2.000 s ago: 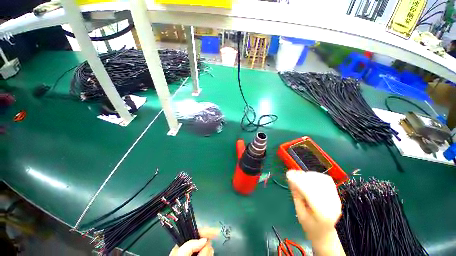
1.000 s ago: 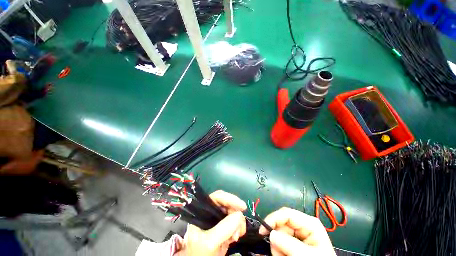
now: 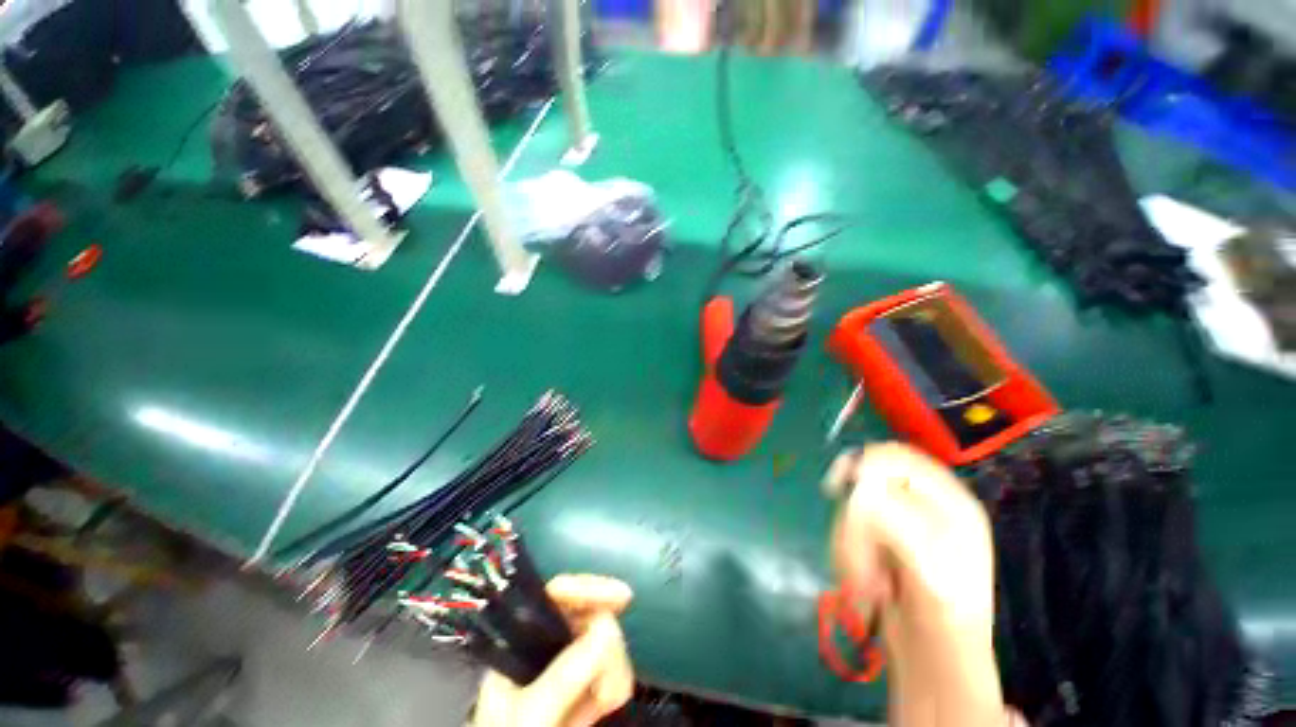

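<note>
My left hand [image 3: 576,646], at the bottom centre, is closed around a bunch of black cables [image 3: 515,618]. Their short red, white and green inner wires [image 3: 476,568] fan out to the upper left. My right hand [image 3: 917,547] is blurred, with curled fingers, below the red tester. Orange-red scissor loops [image 3: 849,635] show at its lower left edge; the blades are not clear. A thin pale sliver [image 3: 846,409] shows just above the fingers. Whether the hand holds either cannot be told. A thin loose pile of black cables [image 3: 462,490] lies behind the held bunch.
A red heat gun [image 3: 746,376] stands at centre. The red tester [image 3: 945,372] lies right of it. A large cable bundle [image 3: 1109,568] lies at right. White shelf legs [image 3: 462,142], a clear plastic bag [image 3: 604,234] and far cable bundles [image 3: 1052,185] are behind. Dark scraps [image 3: 671,554] lie near centre.
My right hand has left the single cable it pinched beside my left hand and moved right, over the scissors' area. My left hand keeps the bunch. The camera view has shifted.
</note>
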